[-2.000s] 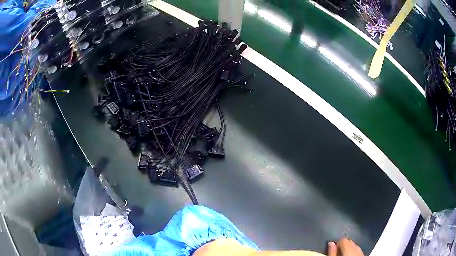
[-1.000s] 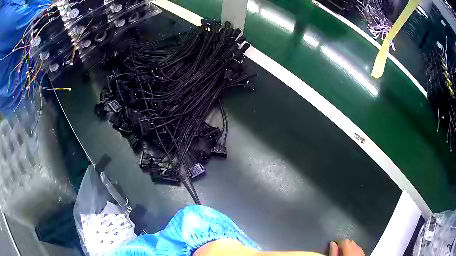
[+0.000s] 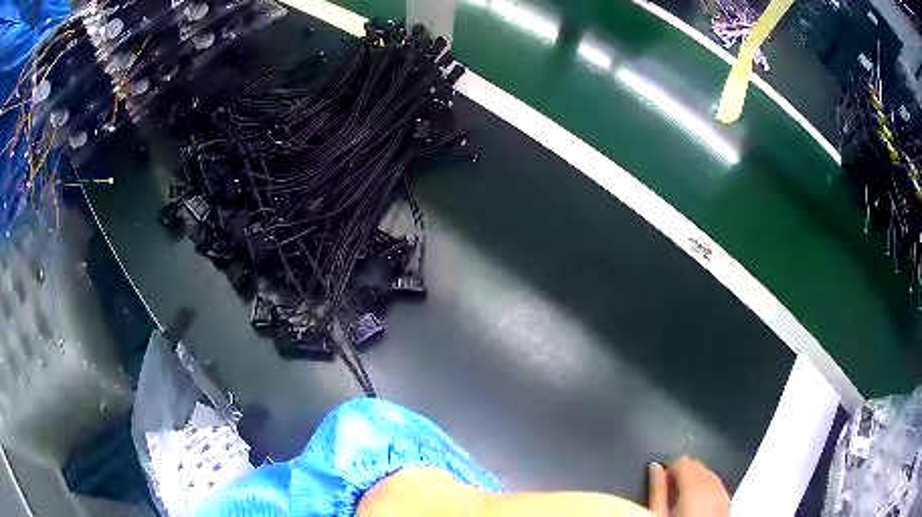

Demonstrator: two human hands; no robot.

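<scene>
My left hand [image 3: 692,490] shows at the bottom right edge, cut off by the frame. Its bent fingers are at the dark mat [image 3: 566,303]; whether they hold anything is hidden. Its bare forearm and blue sleeve run along the bottom edge from the left. My right hand is not distinguishable in view. A white sheet [image 3: 787,444] lies just right of the fingers. A large tangled pile of black cables [image 3: 313,172] with blocky connectors [image 3: 366,328] lies on the mat at upper left, apart from the hand. Two cable ends point down towards the sleeve.
A clear bag of white pieces [image 3: 197,454] is at lower left. Dark wired parts [image 3: 131,61] and blue clothing are at upper left. A pale edge [image 3: 607,192] borders the green belt [image 3: 647,131]. A yellow strip [image 3: 750,66] hangs above it. Clear plastic [image 3: 885,454] is at lower right.
The whole scene has shifted a little left and up in the picture. The sleeve and fingers have shifted slightly too. The cable pile looks the same.
</scene>
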